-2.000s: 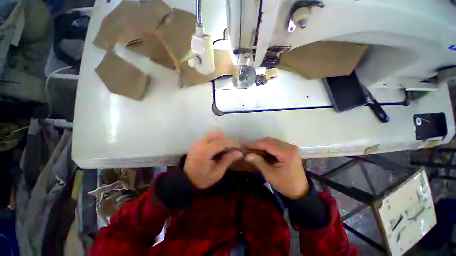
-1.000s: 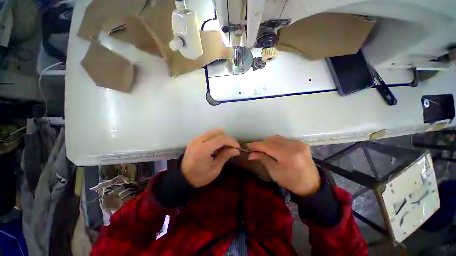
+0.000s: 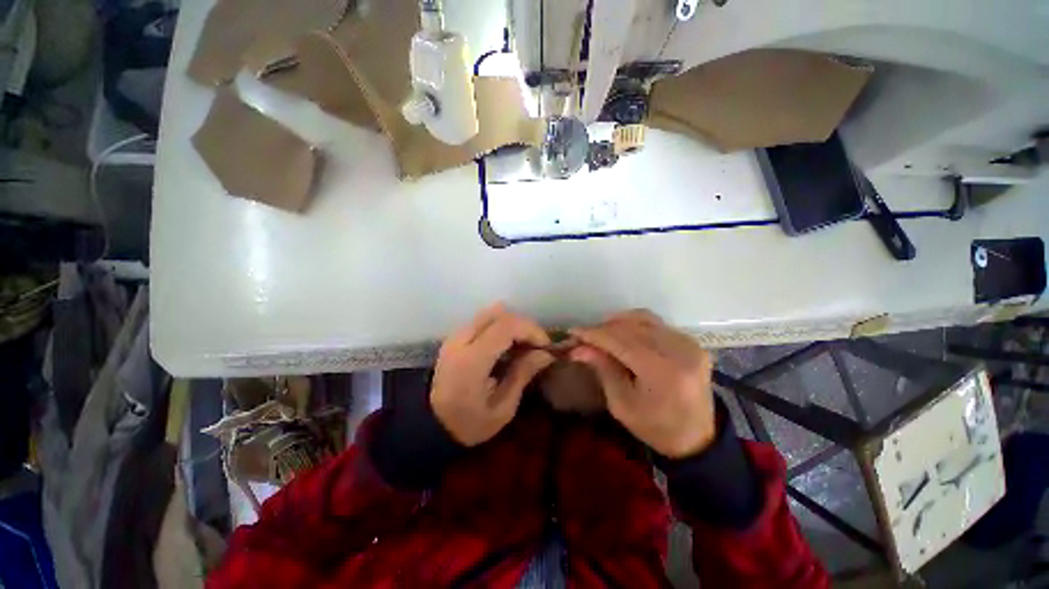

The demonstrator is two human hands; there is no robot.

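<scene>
My left hand (image 3: 492,374) and my right hand (image 3: 650,380) are at the table's front edge, fingertips nearly touching. Both pinch the edge of a small brown piece (image 3: 573,388), which hangs below the fingertips and is partly hidden by them. The sewing machine (image 3: 897,58) stands behind, with its presser foot area (image 3: 564,147) under a bright lamp (image 3: 443,86). Loose brown angular pieces (image 3: 255,152) lie on the table at left. Another brown piece (image 3: 765,98) lies under the machine arm.
A black flat rectangle (image 3: 811,184) and a black-handled tool (image 3: 888,224) lie under the arm. A phone (image 3: 1008,270) is at the right table edge. Stacked brown pieces (image 3: 276,443) are below the table at left. A tool-strewn board (image 3: 938,472) stands at lower right.
The camera view has shifted slightly. The hands stay together at the table edge; more of the brown piece shows below the fingertips now.
</scene>
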